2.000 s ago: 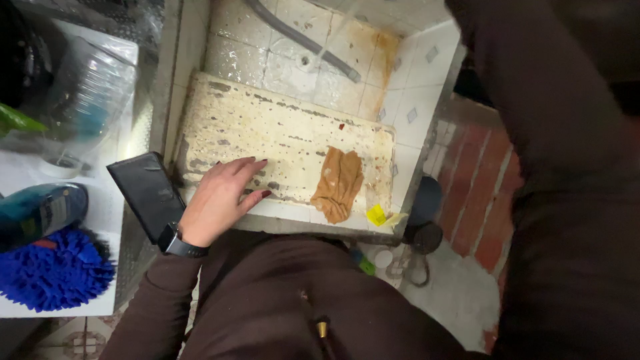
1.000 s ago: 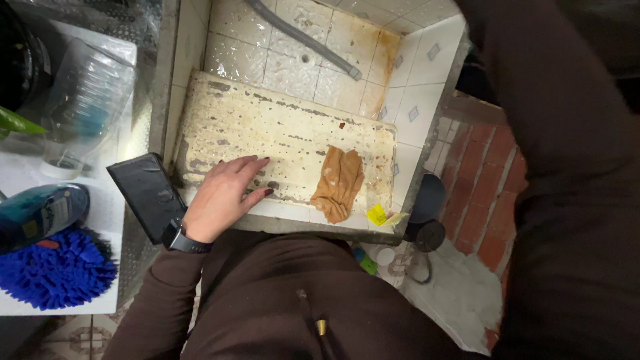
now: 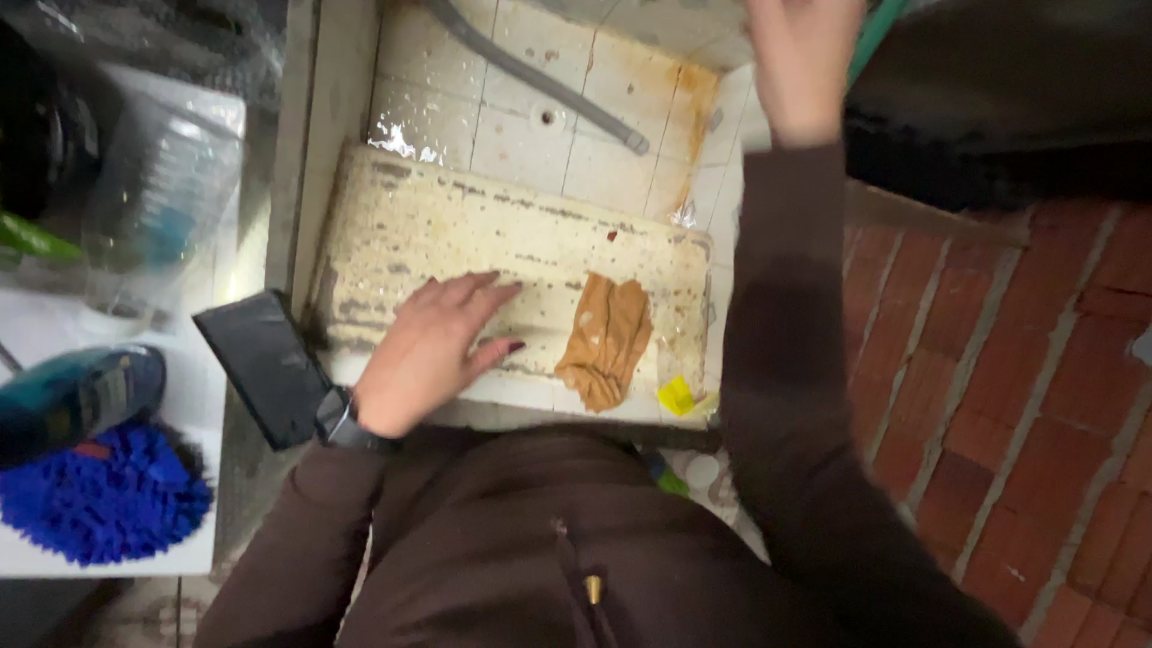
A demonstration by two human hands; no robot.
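My left hand (image 3: 436, 351) rests with its fingers apart on the worn cream board (image 3: 432, 211) that lies in the tiled sink; it holds nothing, and a watch (image 3: 342, 418) is on its wrist. To its right, a wrinkled brown cloth (image 3: 607, 342) lies on the board. A small yellow piece (image 3: 675, 395) sits near the board's lower right corner. My right hand (image 3: 805, 67) is raised at the top edge of the view, blurred, its fingers cut off by the frame. A green strip, perhaps a hose (image 3: 875, 40), shows beside it. Whether that hand grips anything is hidden.
A grey hose (image 3: 549, 83) lies over the wet sink floor (image 3: 513, 148), near the drain hole. On the left rim lies a black phone (image 3: 265, 364). Farther left, a white surface (image 3: 193, 540) bears a blue microfiber mitt (image 3: 108, 495), a blue bottle (image 3: 85, 400) and a clear plastic container (image 3: 153, 198).
My right hand has come into view at the top, with the forearm now along the sink's right side. The stream of water seen at the earliest moment is gone. My left hand stays on the board.
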